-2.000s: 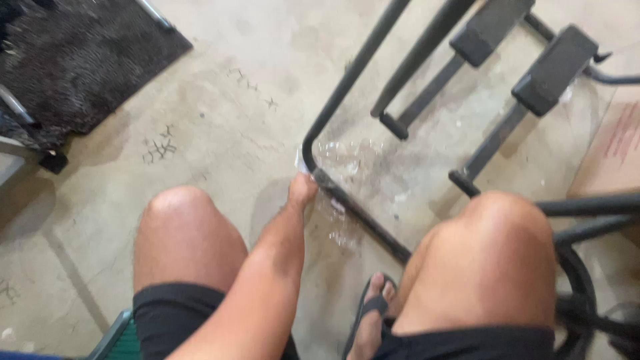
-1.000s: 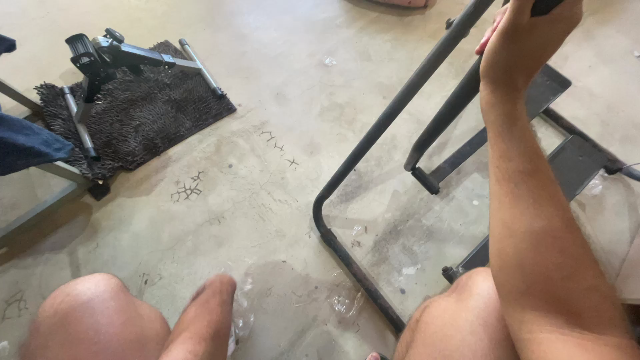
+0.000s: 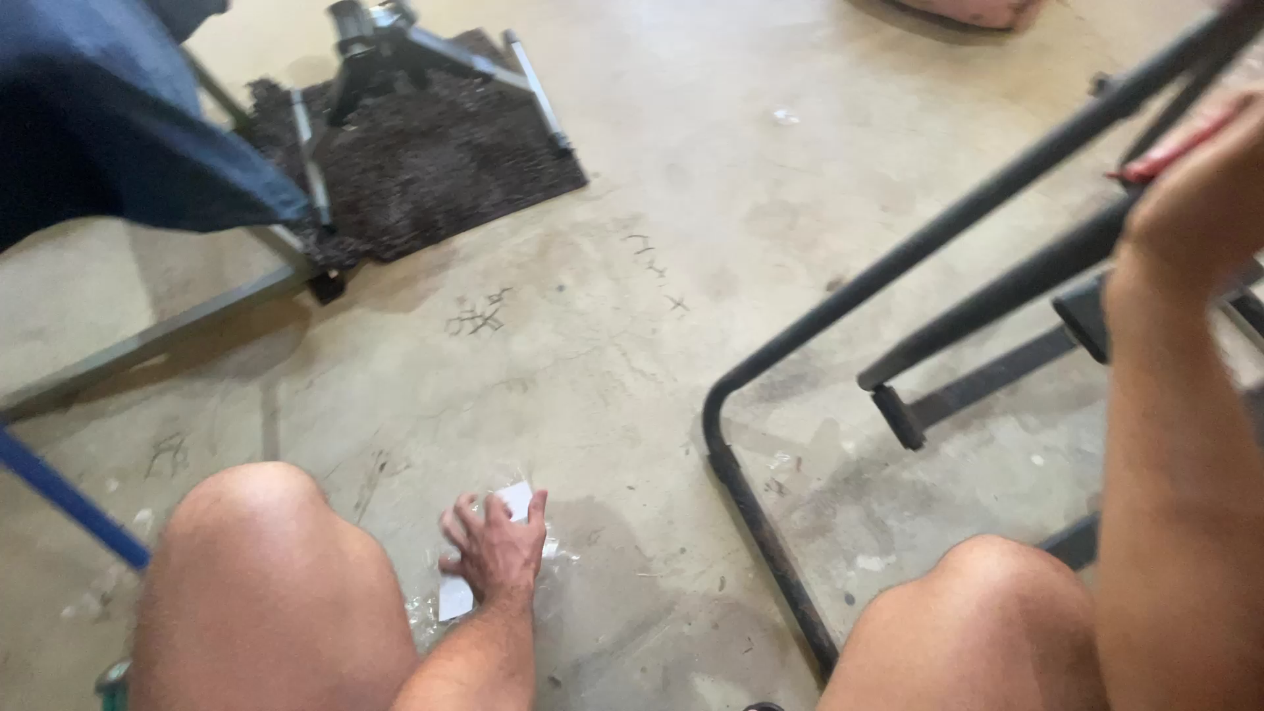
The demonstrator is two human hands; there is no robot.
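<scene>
My left hand (image 3: 497,546), its fingers spread, is low over a piece of clear crinkled plastic (image 3: 425,604) with white paper-like pieces (image 3: 455,597) on the concrete floor. Whether it grips the plastic does not show. At the right edge my right hand (image 3: 1200,183) is raised against the upper part of a black tubular metal frame (image 3: 948,237). Something red shows at its fingers. Its fingers are partly cut off by the view, so its hold is unclear.
A shaggy dark mat (image 3: 434,168) lies at the upper left under a metal stand (image 3: 370,49). Dark blue cloth (image 3: 128,128) hangs near a grey metal frame leg (image 3: 158,341). A blue bar (image 3: 69,494) is at left. My bare knees flank the lower view.
My left hand has moved left, from beside the black frame's lower bend to the plastic near my left knee. My right hand, unseen two seconds ago, is now at the frame's upper part.
</scene>
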